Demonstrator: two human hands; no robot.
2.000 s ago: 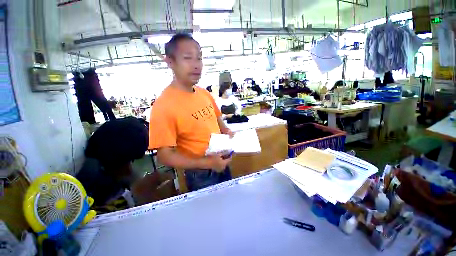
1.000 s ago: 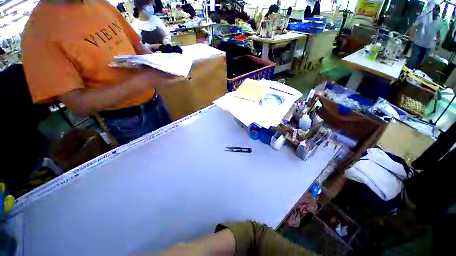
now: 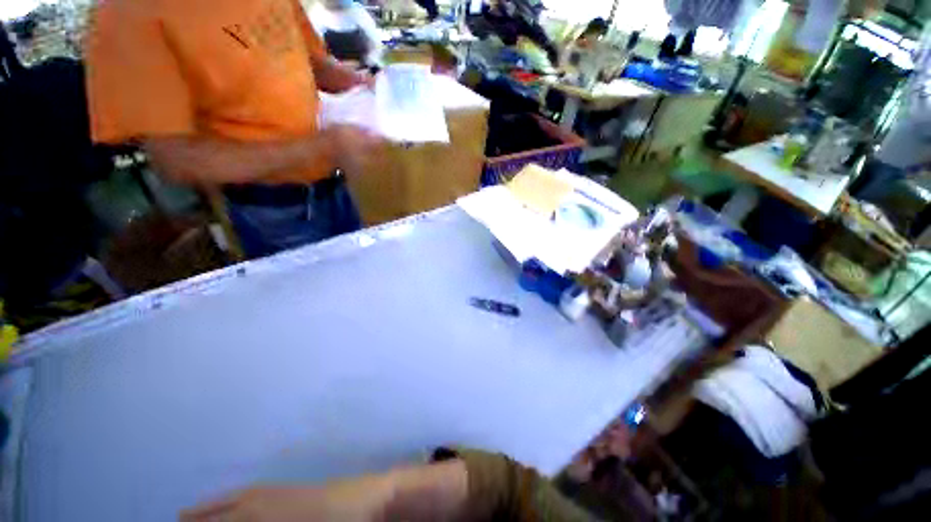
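My right hand (image 3: pixel 250 506) is at the bottom edge, blurred and partly cut off, reaching leftward over the pale table (image 3: pixel 276 357). Its forearm comes in from the right out of an olive-brown sleeve. Its fingers cannot be made out, nor whether it holds anything. My left hand is not in view. Small dark thread snips (image 3: pixel 495 306) lie on the table, up and to the right of my right hand and apart from it.
A person in an orange T-shirt (image 3: pixel 240 71) stands beyond the table's far edge, holding white paper sheets (image 3: pixel 408 105). A paper stack (image 3: pixel 510 229) with a tan card and clear coil is at the table's right. Beside it is a cluttered supply tray (image 3: pixel 638 316). Pale and dark garments (image 3: pixel 761 398) are at right.
The view has swung down and right from the fan. My right forearm has come in at the bottom and now extends further left. The person's papers have shifted in their hands.
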